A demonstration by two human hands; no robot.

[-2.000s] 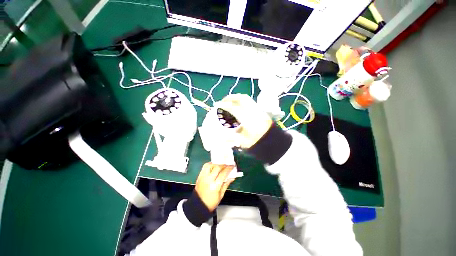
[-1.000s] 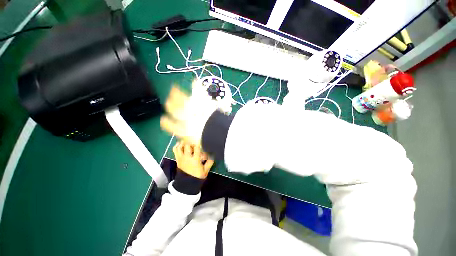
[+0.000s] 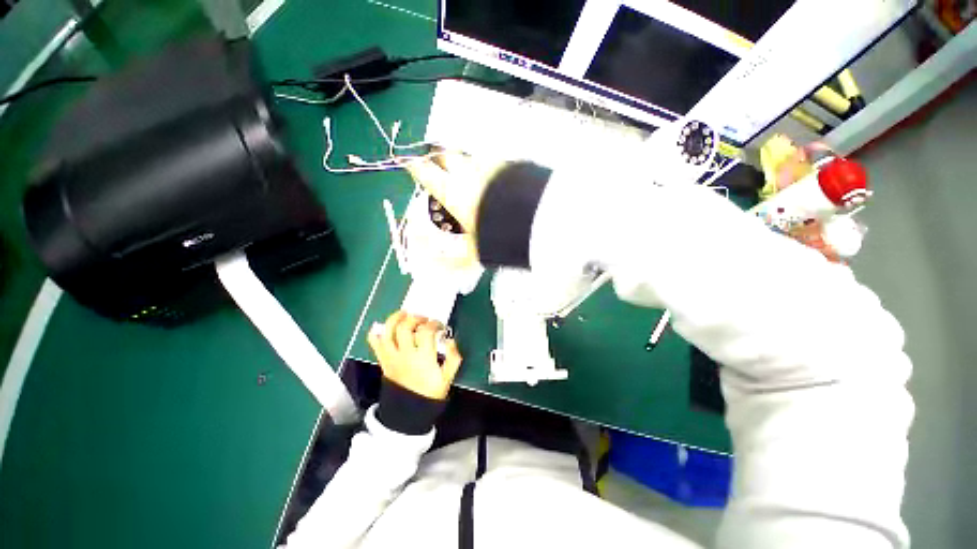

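A white security camera (image 3: pixel 431 292) stands near the front edge of the green bench. My left hand (image 3: pixel 416 354) grips its base. My right hand (image 3: pixel 455 188) is at its round head, beside the black face, with the fingertips near thin white camera leads (image 3: pixel 370 163); whether it grips the head or a lead is unclear. A second camera (image 3: pixel 522 327) lies just to the right, its upper part hidden by my right sleeve. A third camera (image 3: pixel 694 145) is farther back by the monitor, partly covered by my arm.
A black label printer (image 3: pixel 177 198) with a hanging white label strip (image 3: pixel 284 338) is at left. The keyboard (image 3: pixel 504 120) and monitor (image 3: pixel 600 54) are at the back. A red-capped bottle (image 3: pixel 814 195) is at right. A marker pen (image 3: pixel 658 330) lies right of the second camera. A blue crate (image 3: pixel 670 466) is below the bench edge.
Since two seconds ago, both hands have moved from the middle camera to the left one. My right hand has since moved up to its head and the leads. The view has shifted left.
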